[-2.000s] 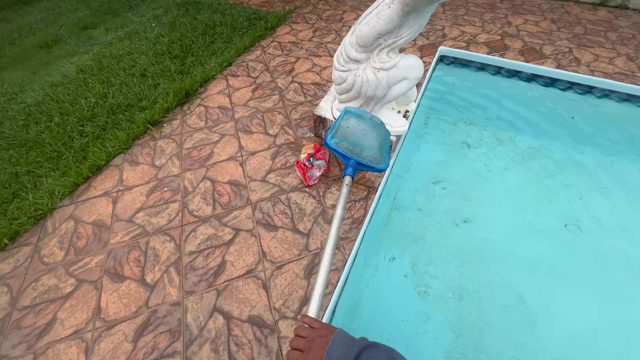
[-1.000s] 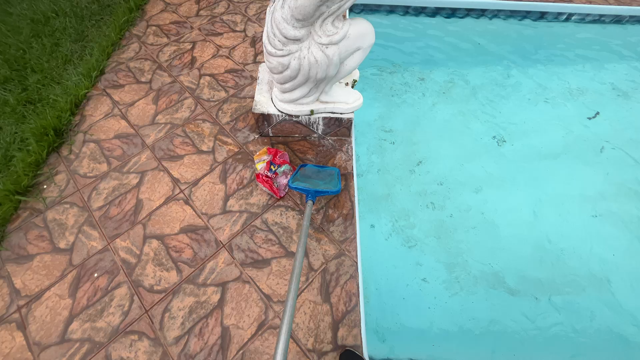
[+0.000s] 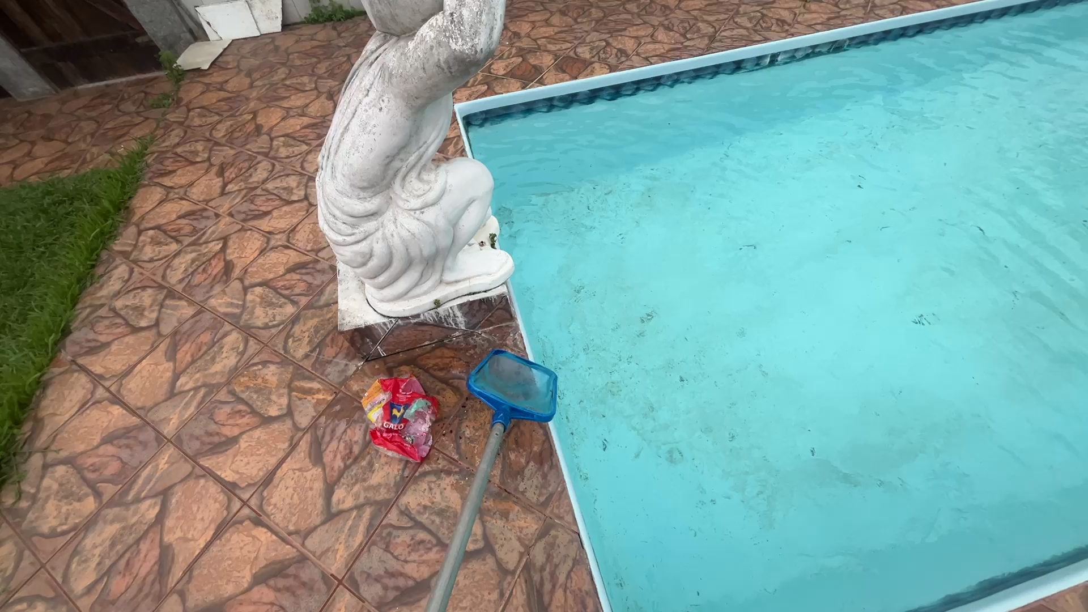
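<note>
A pool skimmer net with a blue frame [image 3: 512,384] is at the pool's edge, its right corner overlapping the white rim in this view. Its grey metal pole [image 3: 469,518] runs down out of the bottom of the picture. Left of the net, a crumpled red plastic bag [image 3: 401,417] lies on the stone-patterned tiles. Neither of my hands shows, so what holds the pole's lower end is hidden. Turquoise water [image 3: 790,323] fills the pool, with dark specks of debris in it.
A white statue of a kneeling figure [image 3: 408,170] stands on a tiled base beside the pool's edge. The pool's pale rim [image 3: 561,459] runs along the tiles. Grass [image 3: 51,272] borders the paving at left. Pale slabs [image 3: 228,20] lean near a wall at upper left.
The hand seen on the pole two seconds ago is out of view. The net has moved from beside the statue's base to nearer the red bag, then a little away from it. The view has shifted.
</note>
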